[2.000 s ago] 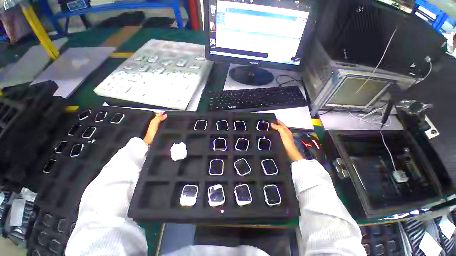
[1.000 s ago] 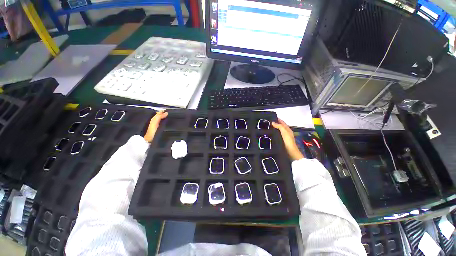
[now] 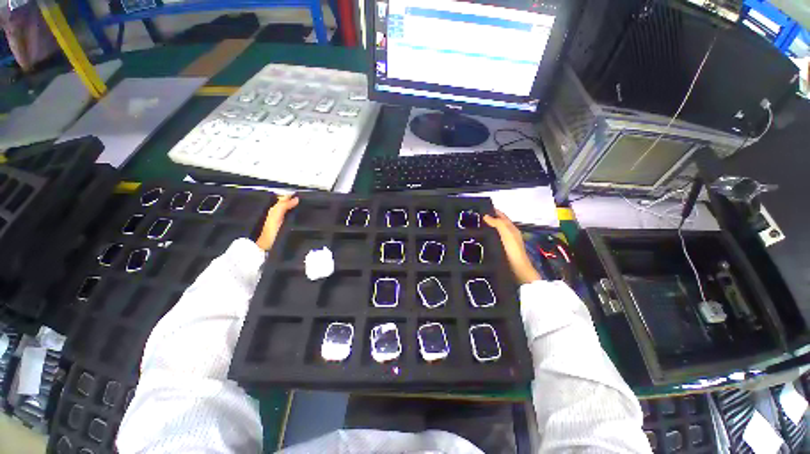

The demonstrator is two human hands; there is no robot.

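A black foam tray (image 3: 293, 341) lies in front of me, with several smartwatch units (image 3: 432, 293) in its right-hand pockets and several empty pockets at left. A white lump-like unit (image 3: 319, 262) sits between pockets in its left part. My left hand (image 3: 277, 222) holds the tray's far left corner. My right hand (image 3: 510, 241) holds its far right corner. Both palms are partly hidden by the tray and sleeves.
Another foam tray (image 3: 191, 257) with units lies at left, beside stacked trays (image 3: 40, 213). Behind are a white plastic tray (image 3: 280, 133), a keyboard (image 3: 457, 169) and a monitor (image 3: 462, 49). At right are an open test box (image 3: 622, 306) and a bench instrument (image 3: 635, 160).
Almost nothing has moved. The tray and both hands keep their hold, with only a very slight shift of the tray in the picture.
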